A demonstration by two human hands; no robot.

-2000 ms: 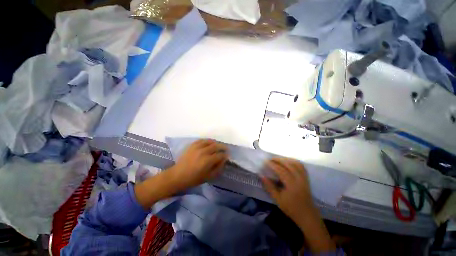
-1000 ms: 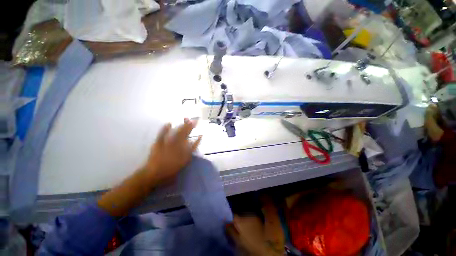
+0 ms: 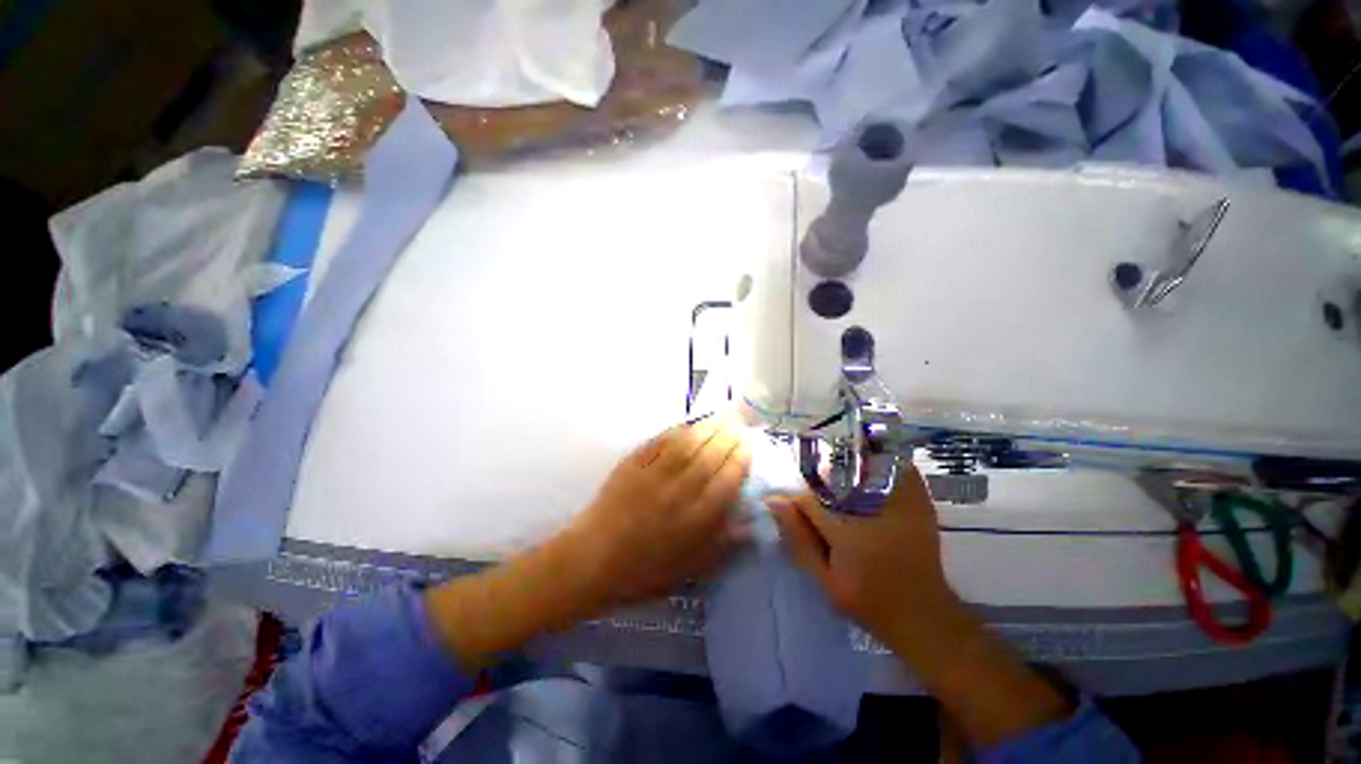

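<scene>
A pale blue fabric strip (image 3: 784,642) runs from the needle area over the front table edge and hangs down toward my lap. My left hand (image 3: 672,500) presses on its upper end, left of the presser foot. My right hand (image 3: 873,545) holds the strip's right side with thumb and fingers, partly behind the chrome parts of the sewing machine (image 3: 1030,299). The needle and the strip's end are lost in glare and behind my fingers.
A waiting blue strip (image 3: 336,329) lies along the left table end beside a white heap (image 3: 142,358). Scissors (image 3: 1227,575) with red and green handles lie right. Blue cut pieces (image 3: 1015,75) and a plastic-wrapped package (image 3: 508,112) are behind. A measuring tape (image 3: 403,567) edges the front.
The strip has moved from along the front edge to the needle area, its free end hanging down. My right hand has come up from below the table edge to the machine.
</scene>
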